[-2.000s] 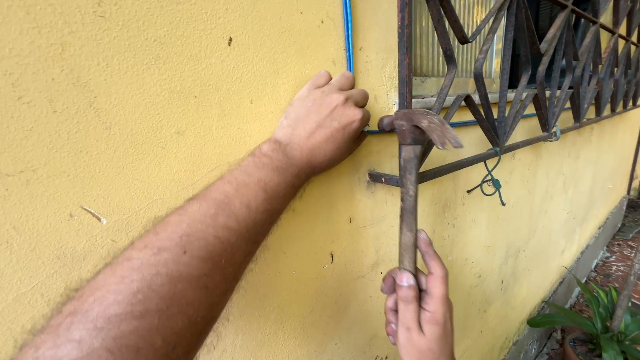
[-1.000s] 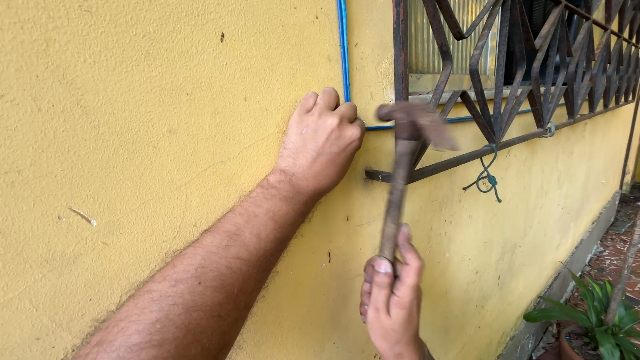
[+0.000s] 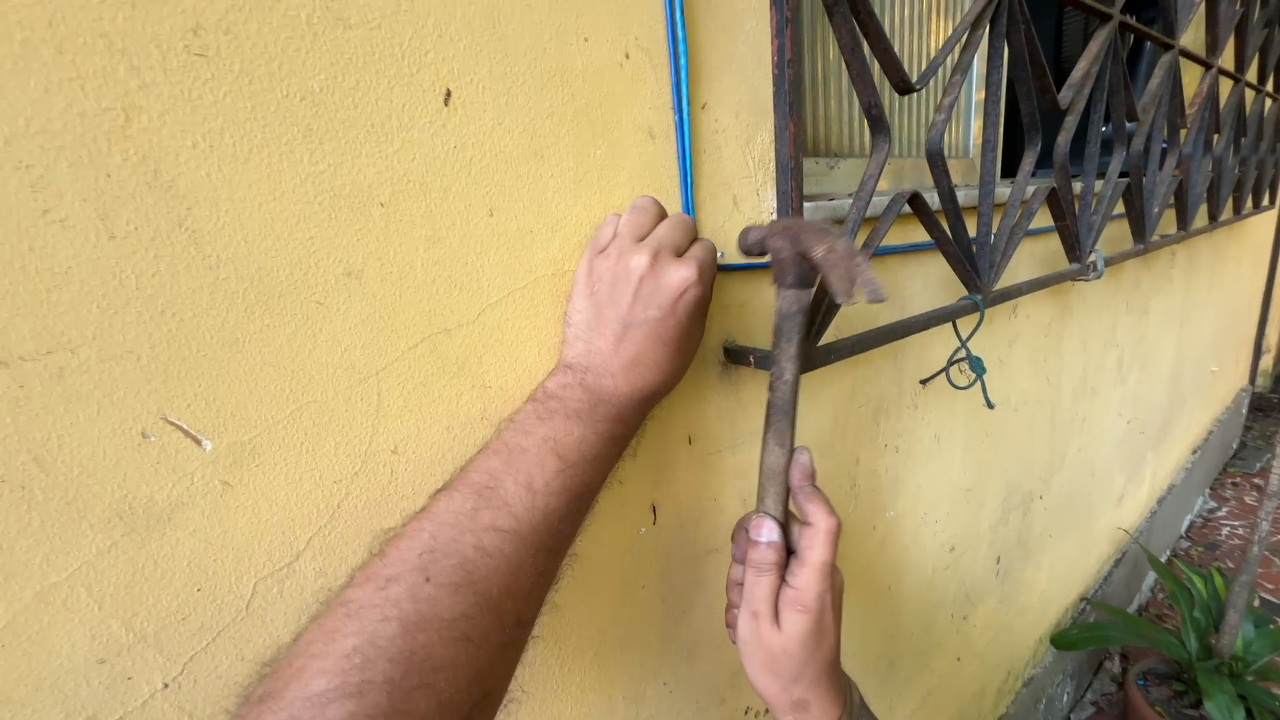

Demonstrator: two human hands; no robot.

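Note:
My left hand (image 3: 645,290) is closed against the yellow wall, where a blue cable (image 3: 683,120) comes down from above and runs on to the right. Its fingertips are hidden, so what they pinch cannot be seen. My right hand (image 3: 790,600) grips the lower part of the wooden handle of a claw hammer (image 3: 785,390). The rusty, slightly blurred hammer head is up, its striking face turned left toward my left hand, with a gap between them. Behind the hammer, the cable passes beneath the window.
A rusty metal window grille (image 3: 900,330) juts from the wall at the right, its lower bar ending close behind the hammer. A green cord (image 3: 968,365) hangs knotted from that bar. At the lower right stands a potted plant (image 3: 1190,630) beside the wall's base.
The hammer, tilted and blurred one second ago, is more upright now, still in my right hand. My left hand has stayed at the bend of the blue cable.

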